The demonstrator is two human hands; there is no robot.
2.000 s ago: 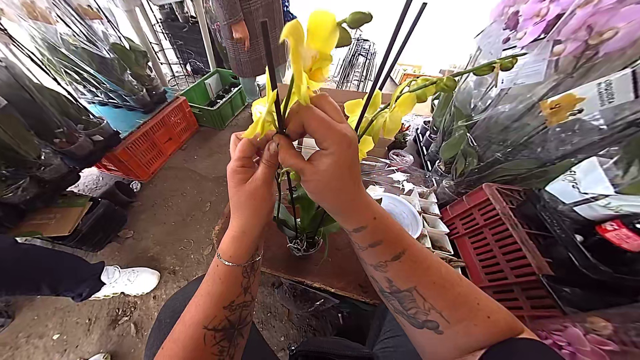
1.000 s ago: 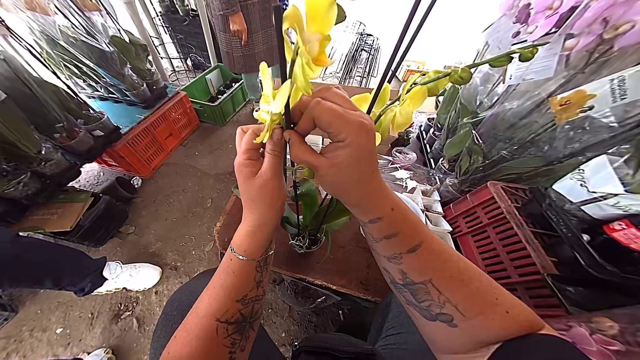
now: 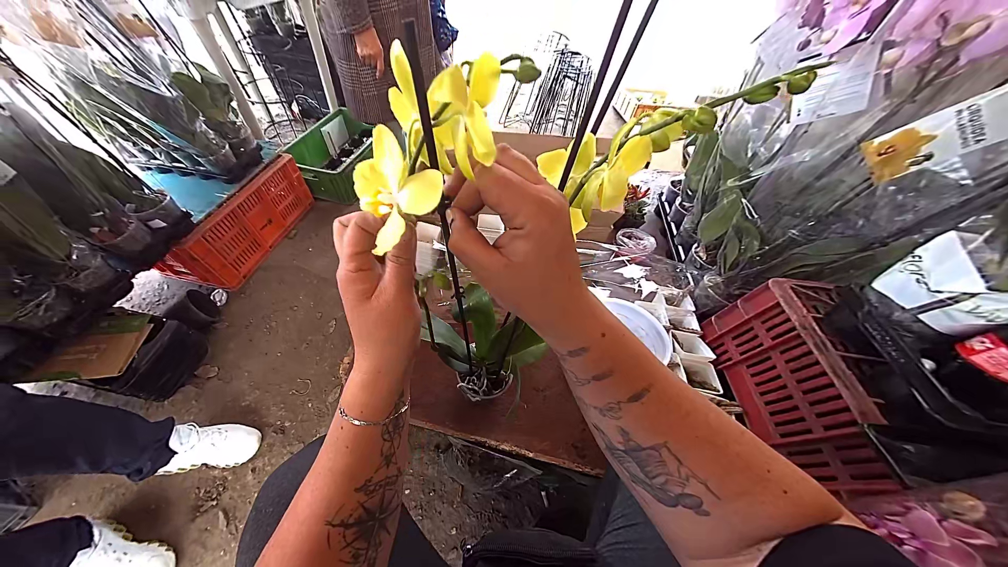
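Note:
A potted orchid with yellow flowers stands on a brown table (image 3: 465, 417), its roots showing in a clear pot (image 3: 483, 385). My left hand (image 3: 378, 268) pinches a lower petal of a yellow orchid flower (image 3: 398, 191) left of a dark support stick (image 3: 430, 118). At the right side of the stick, my right hand (image 3: 516, 228) has its fingers bent close to the stem; what lies between the fingertips is hidden. More yellow blooms (image 3: 465, 102) rise above my hands. A second flower spike (image 3: 614, 169) with green buds leans right, beside two more dark sticks.
Behind on the right of the table are a white plate (image 3: 638, 327) and small white pots (image 3: 697, 366). A dark red crate (image 3: 795, 378) and wrapped orchids flank the right. Orange (image 3: 240, 224) and green (image 3: 335, 157) crates stand left. Two people are partly visible.
The flower at my left fingertips now faces me with its petals spread. My left thumb and fingers sit lower, beneath the bloom, and my right hand remains near the stick.

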